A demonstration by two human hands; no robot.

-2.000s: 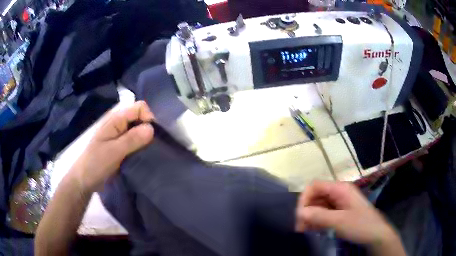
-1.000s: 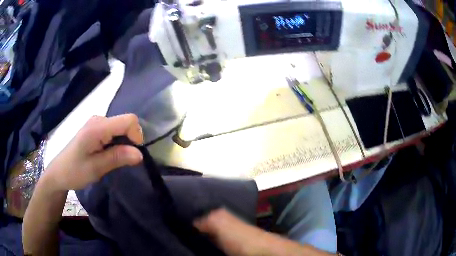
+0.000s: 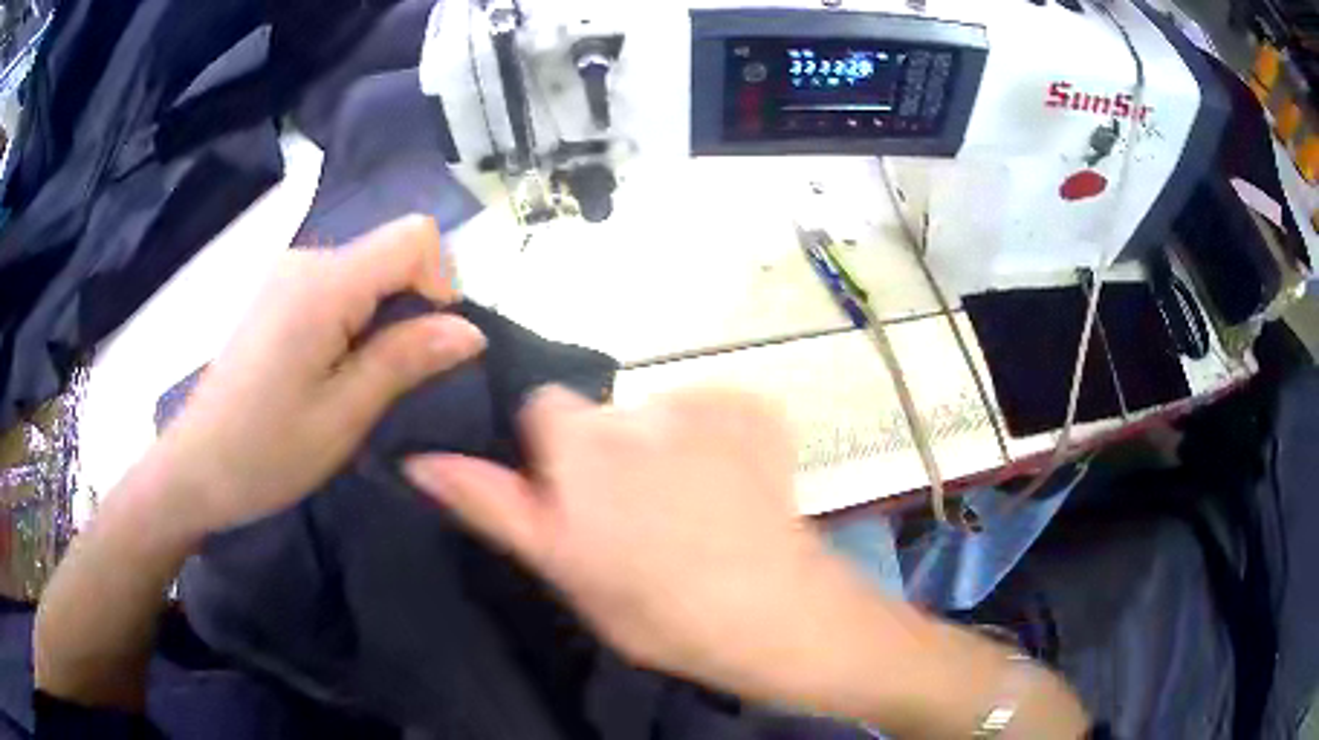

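A dark navy-grey garment piece [image 3: 420,578] hangs over the table's front edge under both hands. My left hand [image 3: 311,362] pinches its upper edge between thumb and fingers, left of and below the needle area. My right hand [image 3: 651,506] is slightly blurred and lies on the cloth close to my left hand, thumb and fingers spread around a fold; the fingertips are partly hidden in the cloth. The white sewing machine [image 3: 1013,203] stands behind, with its presser foot area [image 3: 543,217] above the hands. No cloth edge is seen under the foot clearly.
Blue and green snips or pens [image 3: 836,278] lie on the bed beside a beige cord [image 3: 904,398]. A black cloth patch [image 3: 1063,362] lies at the table's right. Dark garments [image 3: 130,174] are heaped at the left. A shiny plastic-wrapped item [image 3: 44,484] is at the left edge.
My right hand has moved up and left over the cloth, close to my left hand. My left hand has moved slightly up and right. The panel display now shows digits.
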